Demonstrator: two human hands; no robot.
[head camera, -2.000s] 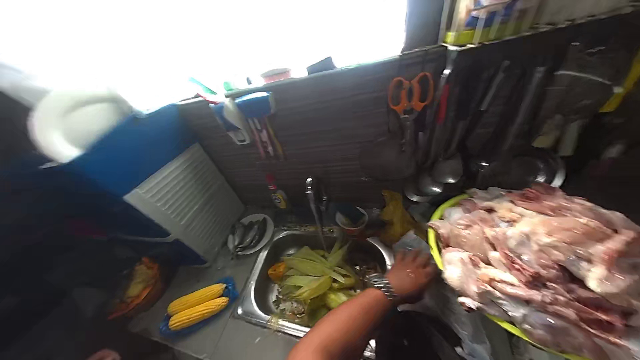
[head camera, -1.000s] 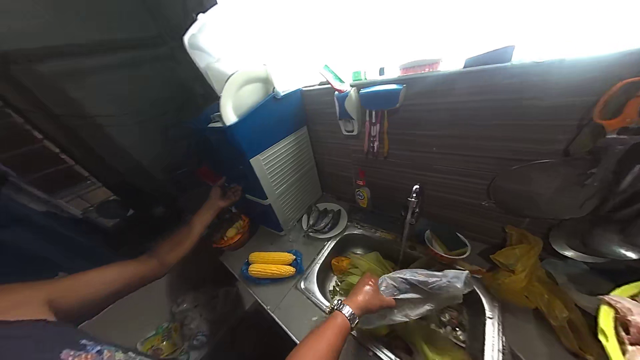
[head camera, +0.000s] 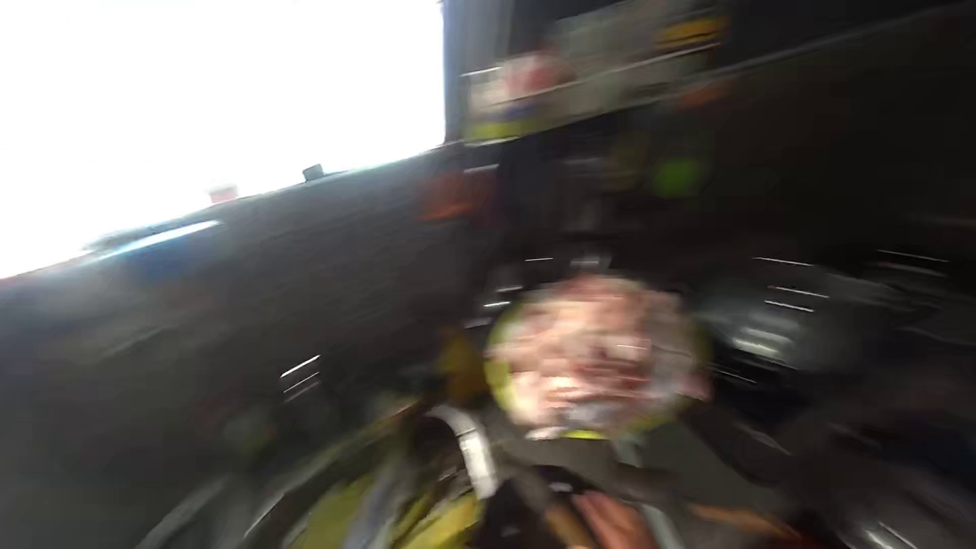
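The whole view is strongly blurred. At the bottom edge shows part of a hand, probably my right hand (head camera: 614, 520), beside a dark object (head camera: 515, 515); its fingers and any hold on something cannot be made out. My left hand is not recognisable. Beyond the hand, a yellow-green basin (head camera: 499, 374) is heaped with raw meat (head camera: 595, 351). Lower left is the metal sink (head camera: 476, 450) with green corn husks (head camera: 446, 526) in it. A greyish, see-through streak (head camera: 374, 507), possibly the plastic bag, lies over the husks.
A yellow bag (head camera: 460, 366) lies between sink and basin. Shiny metal ware (head camera: 770, 335) stands right of the basin. Blurred utensils hang on the dark wall behind, with orange handles (head camera: 450, 198) among them. A shelf with containers (head camera: 526, 95) is above, beside the bright window.
The view has swung far to the right. My left hand, stretched out at the left one second ago, is out of sight. The corn cobs and the blue cabinet have left the view.
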